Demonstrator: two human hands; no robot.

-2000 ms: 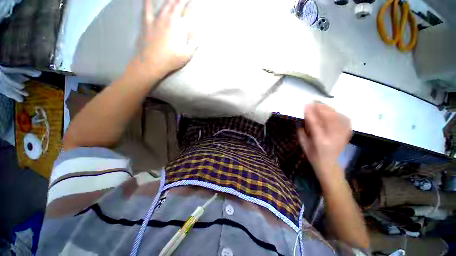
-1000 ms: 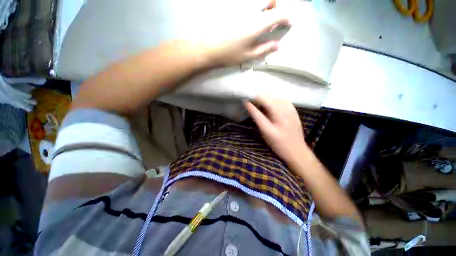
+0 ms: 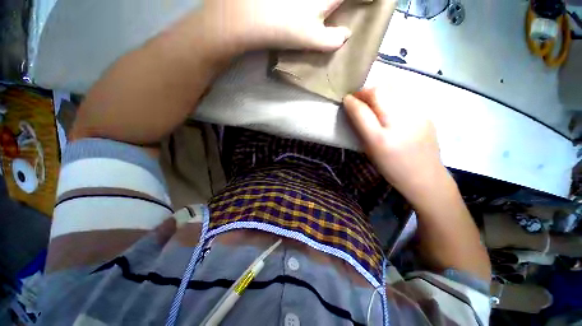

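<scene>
The garment panel (image 3: 274, 102) lies over the table's front edge, pale under glare. A khaki-brown part of it (image 3: 348, 54) is turned up between my hands, with a short slit-like edge and a thin thread line at its lower left. My left hand (image 3: 281, 25) holds this part from above, thumb on the cloth; the top picture edge cuts the hand off and some fingertips are hidden. My right hand (image 3: 399, 130) pinches the lower corner of the same part between thumb and finger.
Orange scissor loops (image 3: 547, 48) lie at the upper right on the white machine table (image 3: 472, 121), partly behind a white knob (image 3: 544, 28). Khaki pieces (image 3: 520, 239) are below the table at right. A wooden surface with a white spool (image 3: 24, 175) is at left.
The khaki-brown part has been turned up into view. My right hand has moved right and up and taken its corner. My left hand has shifted up and left, onto the turned-up cloth.
</scene>
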